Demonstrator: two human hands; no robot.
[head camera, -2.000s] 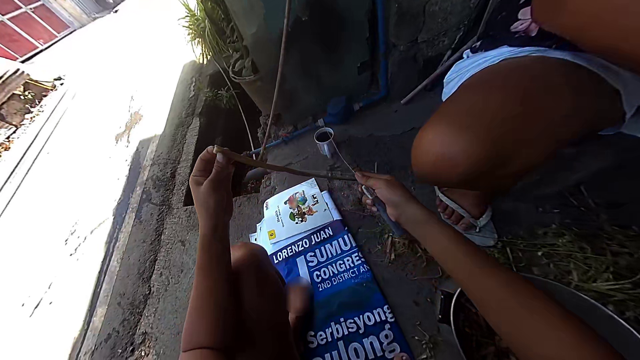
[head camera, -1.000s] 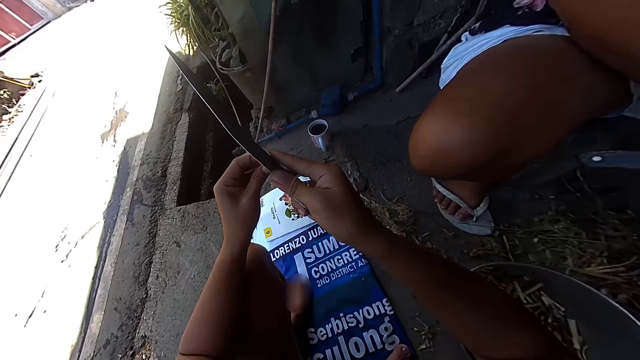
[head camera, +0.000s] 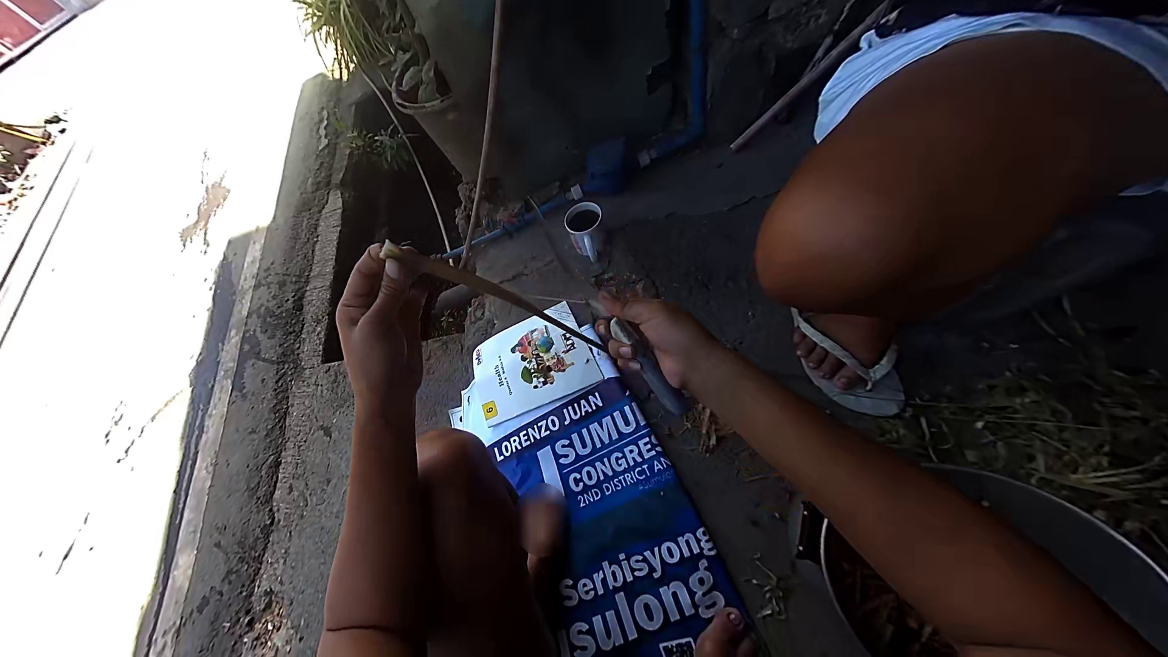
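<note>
My left hand (head camera: 379, 306) pinches the pale cut end of a long, thin plant stalk (head camera: 488, 287), which slants down to the right. My right hand (head camera: 652, 342) grips a knife by its dark handle (head camera: 650, 374); the blade is blurred and points up and to the left. The stalk's far end reaches my right fingers; whether they hold it too, I cannot tell. Below the stalk lies a white booklet (head camera: 538, 360) with coloured drawings, on top of a blue printed tarpaulin (head camera: 630, 511) that bears large white writing.
A mug of dark liquid (head camera: 584, 224) stands on the ground ahead, near a blue pipe (head camera: 680, 137). Another person's bent knee (head camera: 839, 237) and sandalled foot (head camera: 849, 365) are at the right. A metal basin (head camera: 1049, 511) sits lower right. A drain opening (head camera: 383, 192) and concrete edge lie left.
My hands were close together a second ago, with the knife blade pointing up-left; now they are apart, with the stalk stretched between them.
</note>
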